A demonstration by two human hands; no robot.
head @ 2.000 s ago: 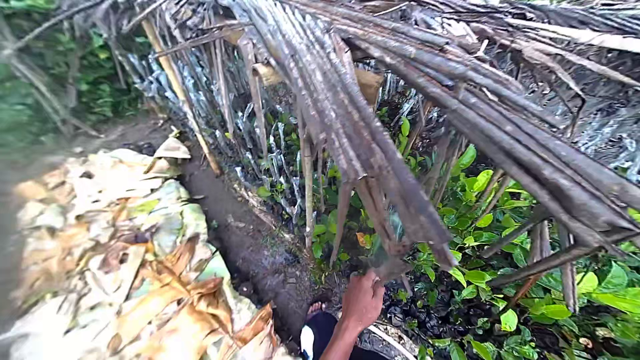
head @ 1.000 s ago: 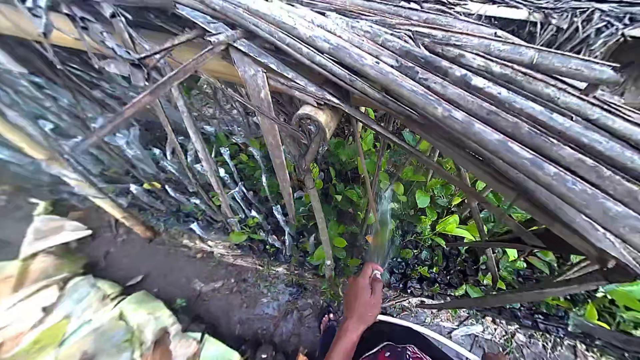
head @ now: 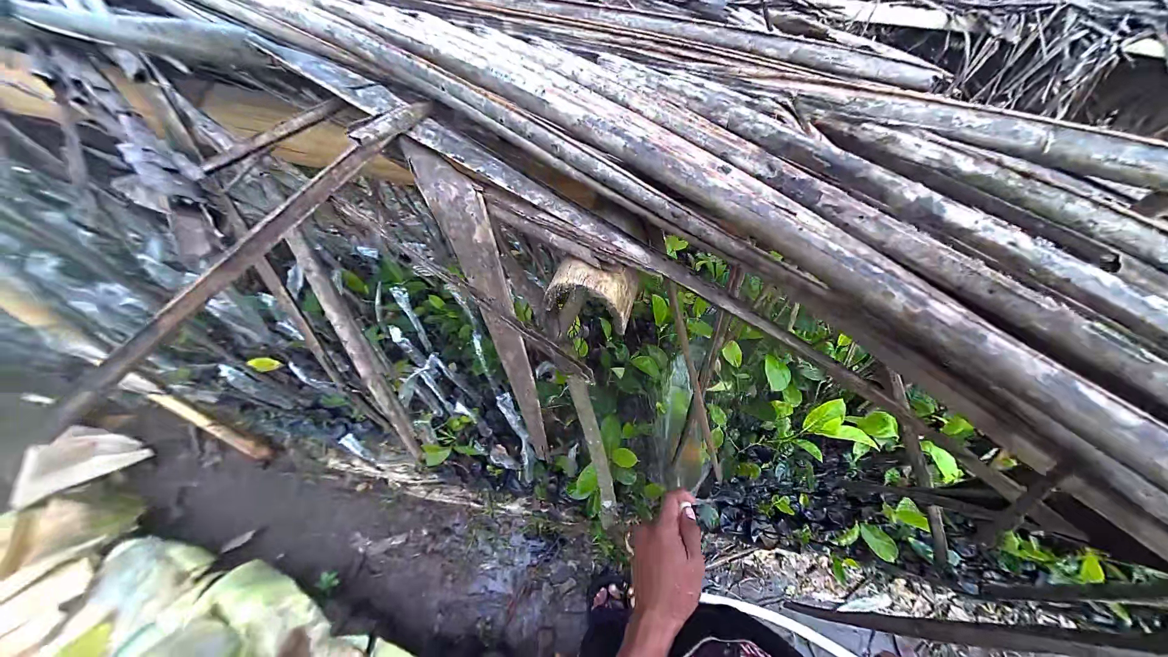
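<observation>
My left hand (head: pixel 668 557) is at the lower middle, its fingers closed around the end of what looks like the white hose (head: pixel 776 620), which curves away behind the wrist. The thumb lies near the hose's mouth, which the fingers hide. A thin fan of water (head: pixel 680 420) sprays up and away from the fingertips, onto leafy green plants (head: pixel 776 374) under a low cover of dry palm fronds (head: pixel 730 192). My right hand is out of view.
Slanting sticks (head: pixel 493 292) and a cut bamboo piece (head: pixel 593 283) hang at the cover's edge. Wet, dark soil (head: pixel 365 538) runs along the plants. Pale, dry leaves (head: pixel 210 602) are heaped at the lower left. A foot (head: pixel 610 598) shows beside my wrist.
The view has swung right, away from the leaf heap, and now shows more of the frond cover. The water spray shows more clearly than two seconds ago. The hand keeps its grip.
</observation>
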